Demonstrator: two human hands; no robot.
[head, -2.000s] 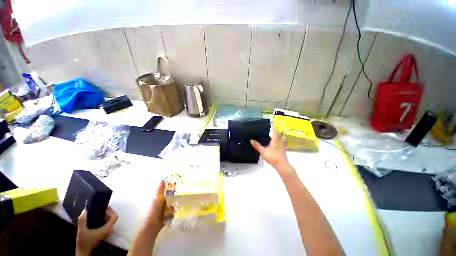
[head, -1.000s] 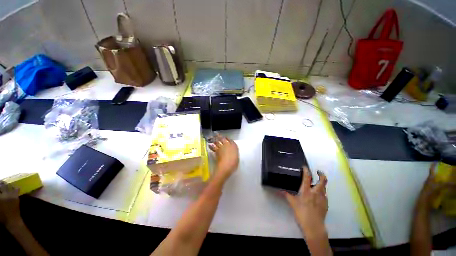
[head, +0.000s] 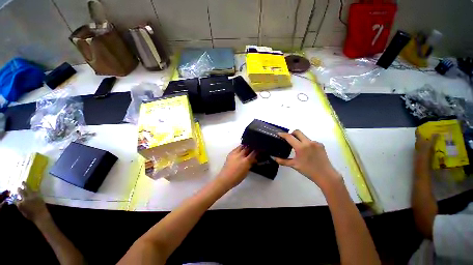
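A black inner box (head: 267, 135) is held tilted over the white table in front of me. My right hand (head: 306, 155) grips its right end, thumb in front and fingers on top. A second black part (head: 265, 168) lies below it, partly hidden; I cannot tell if it is a separate box. My left hand (head: 238, 164) is at the lower left of the box, its fingertips at the black part and partly hidden. Yellow packs (head: 167, 127) are stacked left of my hands. Two black boxes (head: 217, 93) stand behind them.
Yellow sleeves (head: 267, 70) and a phone (head: 244, 89) lie at the back. Another black box (head: 84, 165) lies at the left. Other people's hands hold yellow packs at far left and right. Yellow tape (head: 342, 142) edges the table on the right.
The black box on the right has moved left and been lifted and tilted in my right hand. My left hand has moved from beside the yellow stack to the box. The view has shifted.
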